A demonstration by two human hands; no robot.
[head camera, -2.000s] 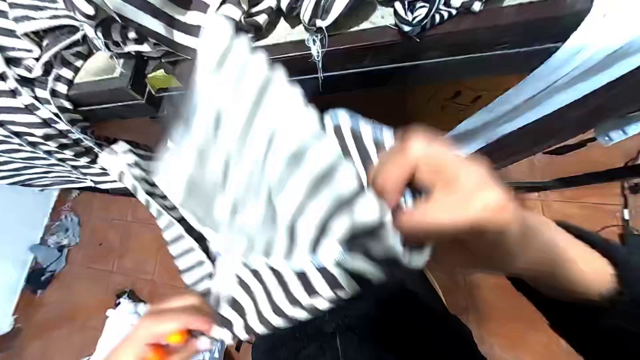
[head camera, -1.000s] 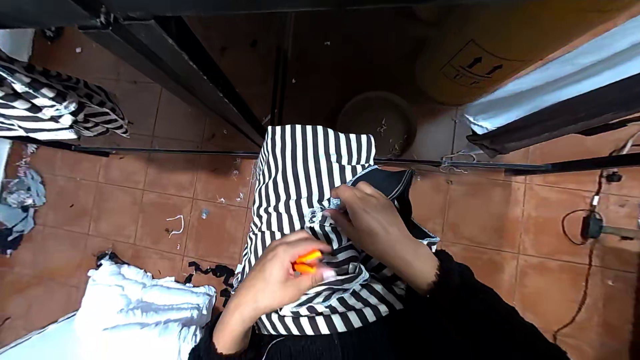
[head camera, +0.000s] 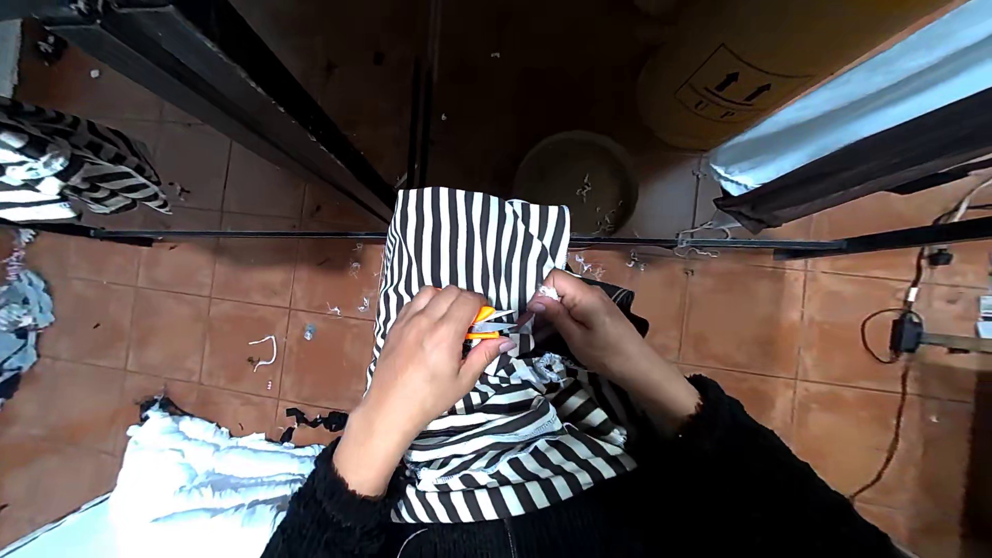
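Note:
A black-and-white striped fabric garment (head camera: 473, 240) lies across my lap, bunched nearer my body and flatter at its far end. My left hand (head camera: 434, 349) is closed around orange-handled thread snips (head camera: 484, 325); their metal blades are parted and point right, toward my other hand. My right hand (head camera: 577, 318) pinches a bit of white thread or cloth (head camera: 549, 292) between thumb and fingers, just right of the blade tips. Dark fabric (head camera: 632, 310) shows beneath and beside the right hand.
A black metal frame bar (head camera: 294, 235) crosses beyond my lap. White fabric (head camera: 209, 473) lies at lower left, more striped cloth (head camera: 101, 167) at upper left. A round basin (head camera: 577, 182) and a yellow container (head camera: 697, 93) stand ahead. A cable (head camera: 903, 418) runs down the tiled floor at right.
Two seconds ago the striped fabric was blurred and held up between my hands; now it rests on my lap. Since one second ago, the snips have turned with their blades toward my right hand.

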